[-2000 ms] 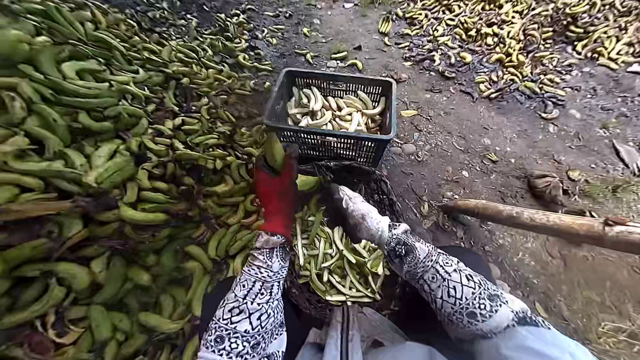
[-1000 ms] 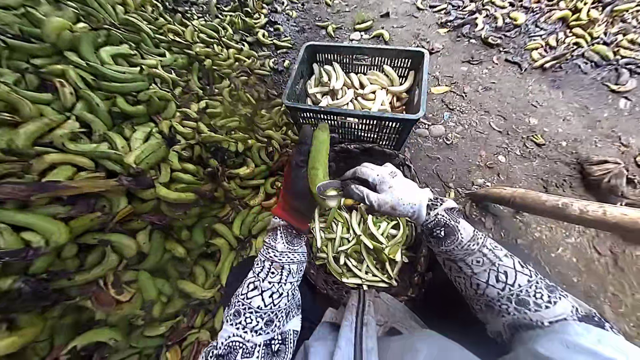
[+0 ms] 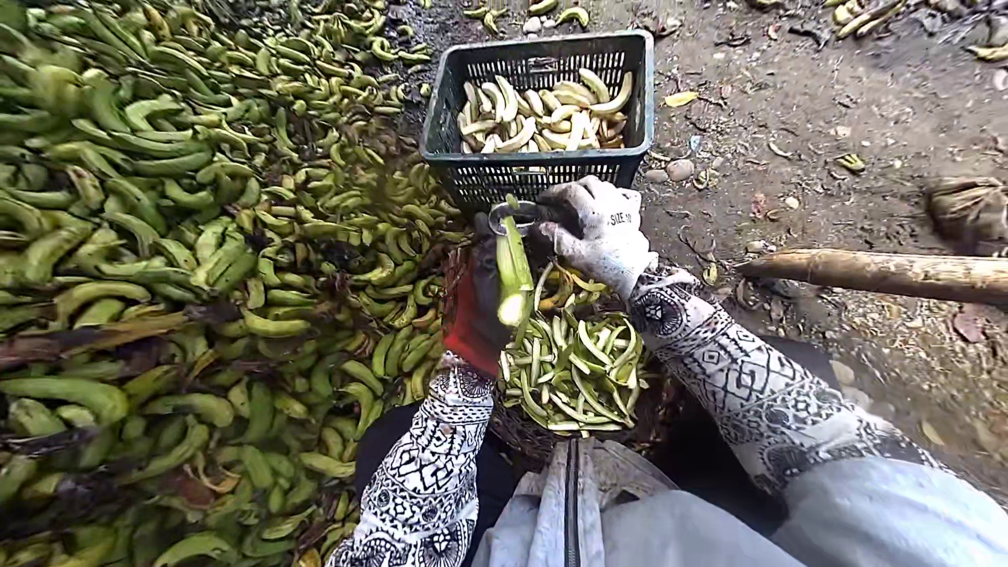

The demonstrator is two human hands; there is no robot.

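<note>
My left hand (image 3: 475, 303), in a red and black glove, holds a green banana or plantain (image 3: 513, 272) upright, its near end cut pale. My right hand (image 3: 600, 227), in a dirty white glove, grips a small tool with a metal ring (image 3: 512, 217) at the fruit's far end; the type of tool cannot be told. Below both hands, strips of green peel (image 3: 579, 370) fill a dark basket (image 3: 531, 443) between my legs. Just beyond my hands stands a dark plastic crate (image 3: 543, 163) holding peeled fruit (image 3: 543, 110).
A large heap of green fruit (image 3: 197, 260) covers the ground on the left. A wooden pole (image 3: 882, 273) lies at the right, near a brown dried clump (image 3: 969, 209). Pebbles (image 3: 680, 169) and a yellow leaf (image 3: 680, 99) lie right of the crate. More fruit (image 3: 870, 16) is at the top right.
One second ago the tool was at the fruit's near end; now it is at the far end. The near end now shows a pale cut. The view has moved closer.
</note>
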